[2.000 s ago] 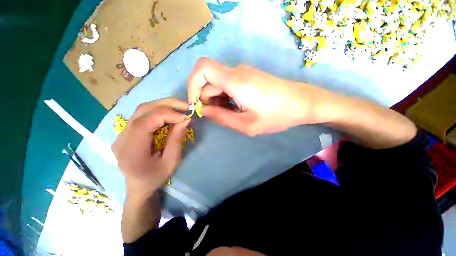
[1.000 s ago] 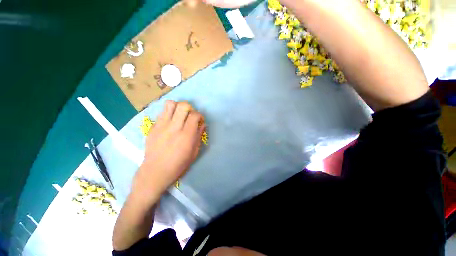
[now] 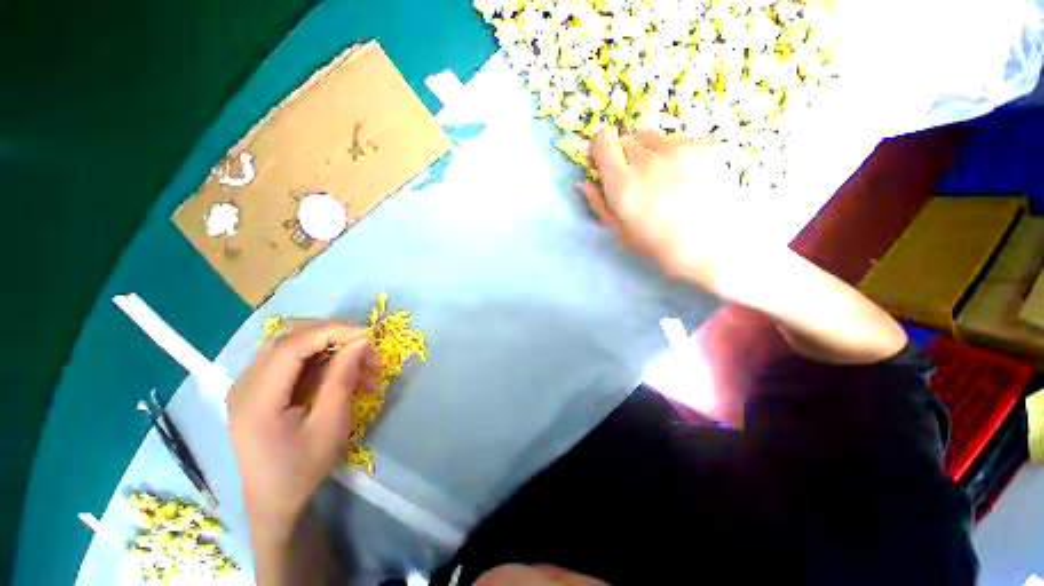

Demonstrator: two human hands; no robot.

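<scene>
The pile of small yellow parts [image 3: 395, 340] lies on the grey-blue work sheet [image 3: 492, 343]. My left hand [image 3: 292, 406] is over its left side, thumb and fingertips close together; a thin yellow sliver seems to show at the fingertips. My right hand [image 3: 658, 200] is at the near edge of the large pile of figures [image 3: 687, 69], fingertips touching yellow-and-white figures; whether it grips one cannot be told. The cardboard [image 3: 395, 109] at the upper left bears a round white glue puddle [image 3: 322, 215] and dried glue scraps [image 3: 222, 219].
Dark tweezers [image 3: 180, 449] lie at the left beside a small side heap of figures [image 3: 178, 538]. White tape strips [image 3: 166, 332] cross the sheet's edge. A translucent plastic bag [image 3: 962, 69] is at the upper right, above a red crate [image 3: 979, 401] and brown boxes [image 3: 944, 263].
My right hand has come down from the top of the picture to the near edge of the large pile. My left hand has shifted left, uncovering more of the small yellow parts. The view has shifted.
</scene>
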